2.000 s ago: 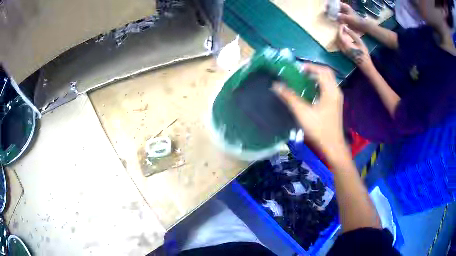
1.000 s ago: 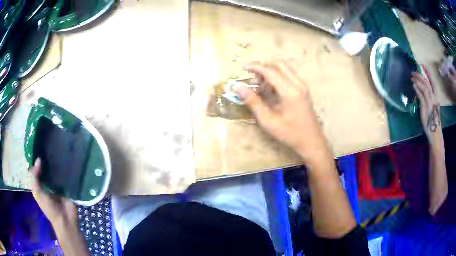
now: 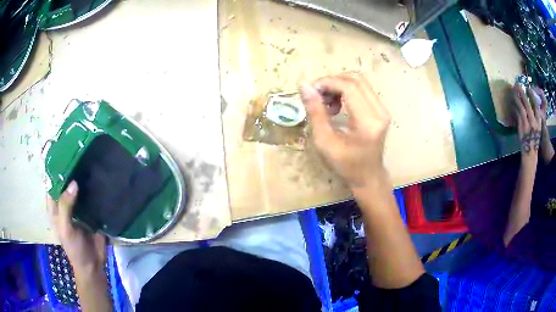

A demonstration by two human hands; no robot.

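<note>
My left hand [image 3: 76,228] holds a glossy green car body shell [image 3: 155,210] by its left edge, with the dark hollow side facing up and silver trim around the rim. The shell is over the pale cardboard at the left. My right hand [image 3: 344,122] is over the middle of the bench with thumb and fingertips together. Whether a thin stick is pinched in them cannot be made out. A small whitish glue dish [image 3: 285,110] sits just left of those fingertips on a brown stained pad [image 3: 259,129].
Other green shells [image 3: 70,13] lie at the far left. A small white teardrop-shaped item [image 3: 418,52] is beside a grey carton [image 3: 359,13] at the back. Another person's tattooed forearm [image 3: 529,143] is at right. Blue crates and a red one [image 3: 417,210] are below the bench.
The view has swung right since the oldest frame. The shell, first in my right hand, is now in my left, tilted and further onto the cardboard. My right fingertips have moved slightly off the dish.
</note>
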